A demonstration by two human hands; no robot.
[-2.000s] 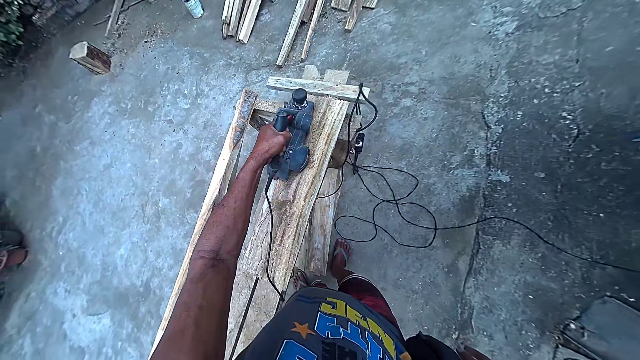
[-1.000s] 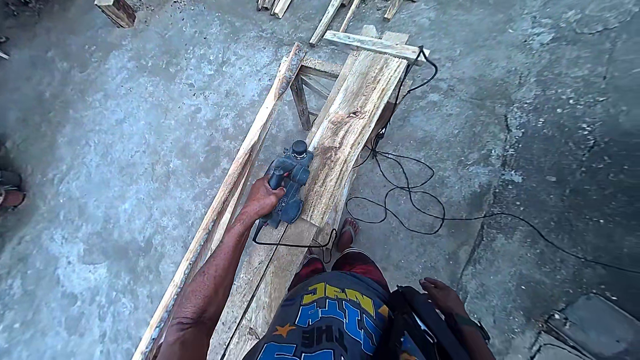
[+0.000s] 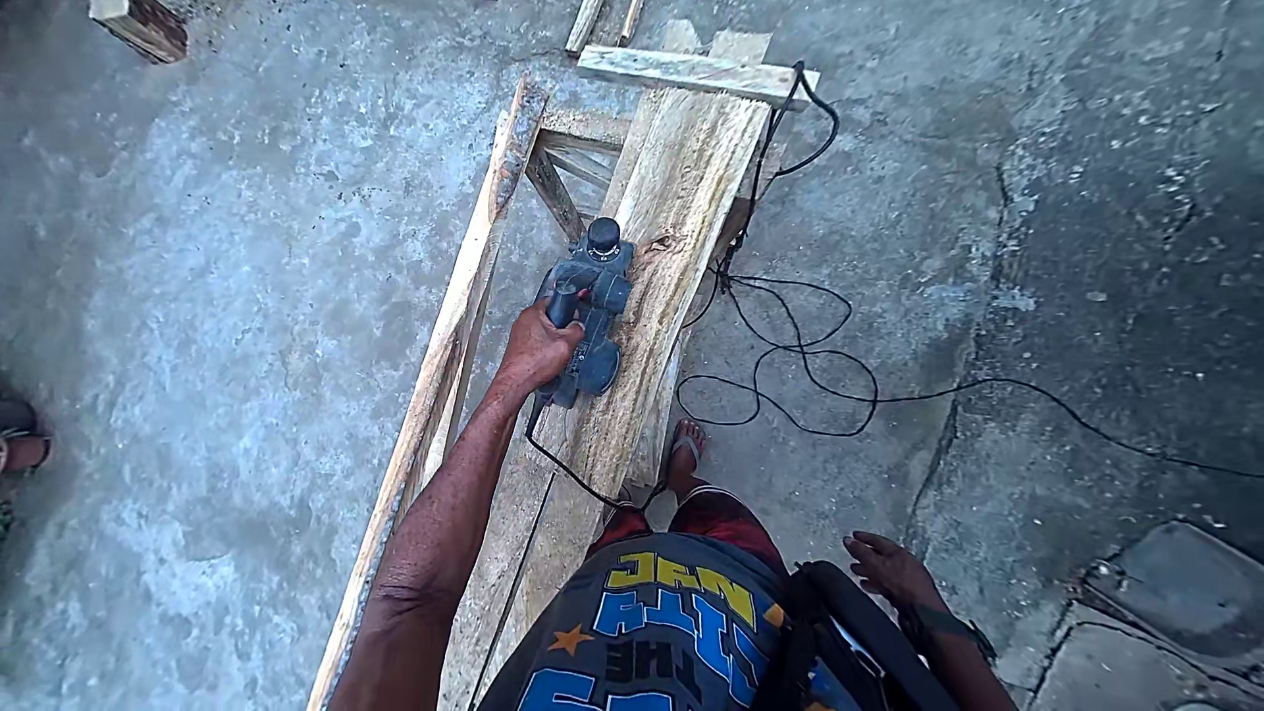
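My left hand (image 3: 541, 344) is closed around the rear handle of a dark electric hand planer (image 3: 592, 316). The planer rests at the left edge of a rough wooden plank (image 3: 681, 217), whose surface shows a knot near the tool's front knob. From the planer's rear a black cord (image 3: 578, 479) loops toward my legs. My right hand (image 3: 894, 568) hangs at my right side, holding nothing, with its fingers apart. A wooden crosspiece (image 3: 691, 71) lies across the plank's far end.
A long, narrow board (image 3: 444, 365) runs along the left of the wooden bench frame (image 3: 585, 128). Coiled black cable (image 3: 790, 348) lies on the concrete floor at right. A wood block (image 3: 143, 28) sits at upper left. Part of another person's foot (image 3: 25, 452) shows at the left edge.
My left hand and the planer have moved back along the plank toward my body, from near its far end. My right hand has come into view. The view has shifted.
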